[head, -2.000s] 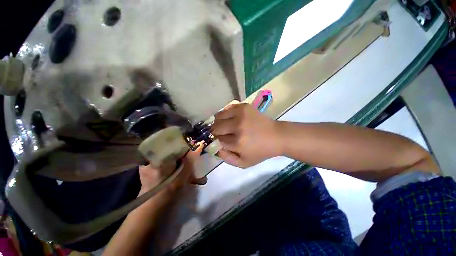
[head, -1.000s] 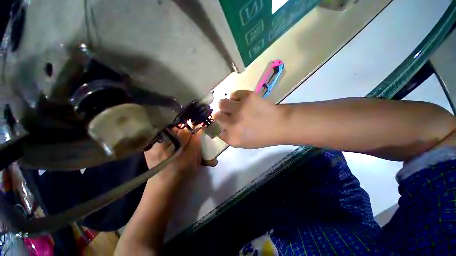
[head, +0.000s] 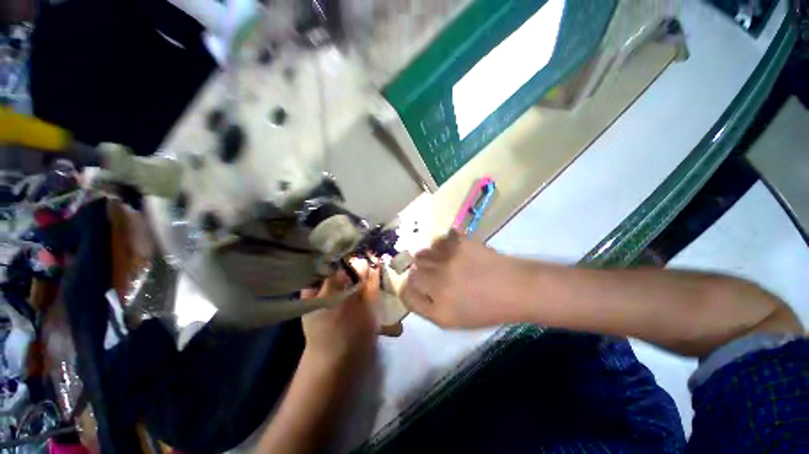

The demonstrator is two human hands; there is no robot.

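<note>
The cream sewing machine head (head: 257, 133) is at upper left, blurred. The small dark presser foot and needle area (head: 383, 241) is lit at its lower right. My left hand (head: 344, 310) comes from below, its fingertips at the foot, partly hidden by the curved bar; any cloth in them cannot be made out. My right hand (head: 454, 282) comes from the right, fingers curled down on the machine bed (head: 532, 146) beside the foot; whether it grips anything is hidden. Dark cloth (head: 222, 381) hangs left of my left hand.
Pink and light-blue snips (head: 475, 206) lie on the bed just above my right hand. A green control panel (head: 426, 115) with a white screen stands behind. The white table (head: 647, 115) has a green wrapped edge. A black heap (head: 115, 80) and clutter are at far left.
The camera has drawn back, so the machine head looks smaller and more of the left side shows. Both hands remain near the foot; my right hand's fingers now sit slightly farther from it.
</note>
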